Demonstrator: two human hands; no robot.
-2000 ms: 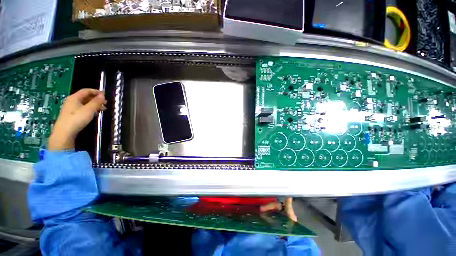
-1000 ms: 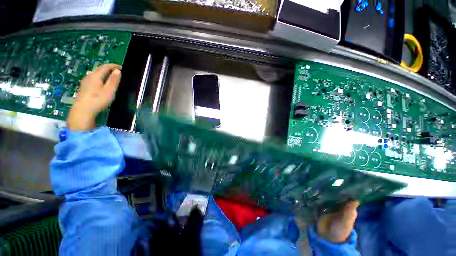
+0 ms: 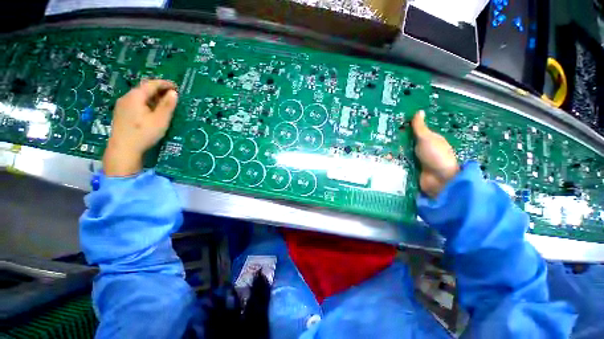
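Note:
A large green circuit board (image 3: 291, 126) lies across the conveyor in front of me, with rows of white printed circles on its near half. My right hand (image 3: 434, 151) grips its right edge, thumb upward on the edge, other fingers partly hidden. My left hand (image 3: 140, 119) is over the board's left end, fingers curled and thumb near the index finger; whether it holds anything small cannot be made out. The left hand hides part of the seam with the neighbouring board (image 3: 40, 86). Another board (image 3: 530, 152) lies to the right, partly behind my right hand and sleeve.
The metal conveyor rail (image 3: 278, 213) runs along the near side. Beyond the far rail stand a cardboard box (image 3: 377, 30) of pale parts, a white-edged box (image 3: 440, 41), a black tray (image 3: 510, 49) with blue parts and a yellow roll (image 3: 555, 83). A blue sleeve shows at lower right.
The tilted board came up from below the rail and now lies flat over the gap, covering the phone and rods. My right hand moved up with it. The view shifted; my left hand stays near the left end.

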